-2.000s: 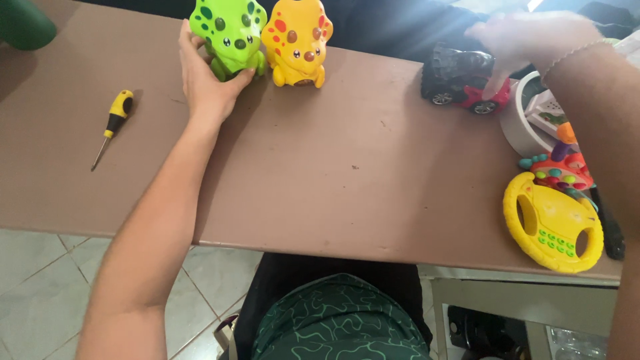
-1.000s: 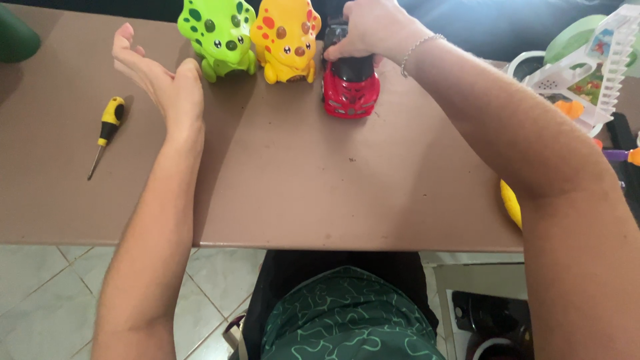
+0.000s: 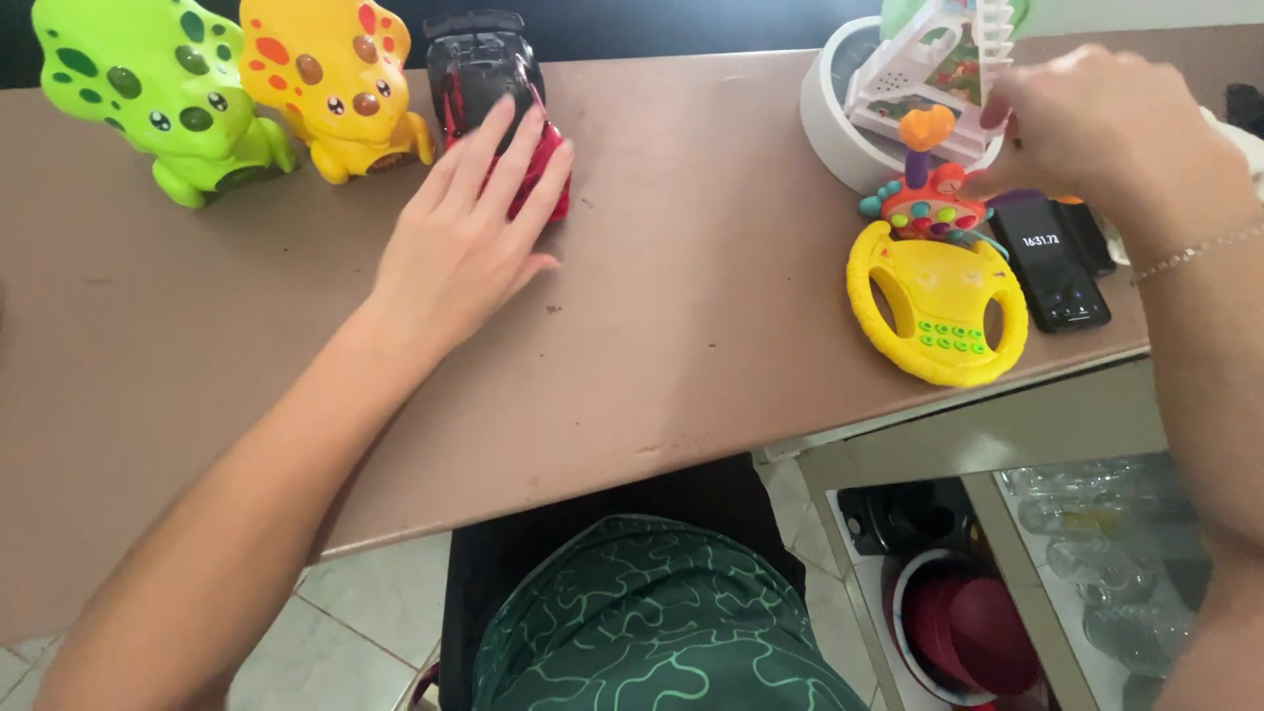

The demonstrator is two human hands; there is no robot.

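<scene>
My left hand (image 3: 469,212) lies with spread fingers over the front of a black and red toy car (image 3: 486,74); whether it grips the car is unclear. Left of the car stand a yellow toy dinosaur (image 3: 341,84) and a green toy dinosaur (image 3: 158,99), side by side. My right hand (image 3: 1071,128) is at the right edge of a white and pink plastic toy (image 3: 948,74) that leans in a round white container (image 3: 839,118). Its fingertips are partly hidden, so its grip cannot be told. Below the container are a red toy with coloured knobs (image 3: 933,209) and a yellow toy steering wheel (image 3: 938,296).
A black phone (image 3: 1052,262) with a lit screen lies right of the steering wheel on the brown tabletop (image 3: 642,375). Under the table's right part, open shelves hold a dark red container (image 3: 973,632) and clear glassware (image 3: 1106,563).
The toy car has come from beside the round container to the yellow dinosaur's side. My right hand has left it and moved right; my left hand has moved from the green dinosaur to the car. The view has shifted right.
</scene>
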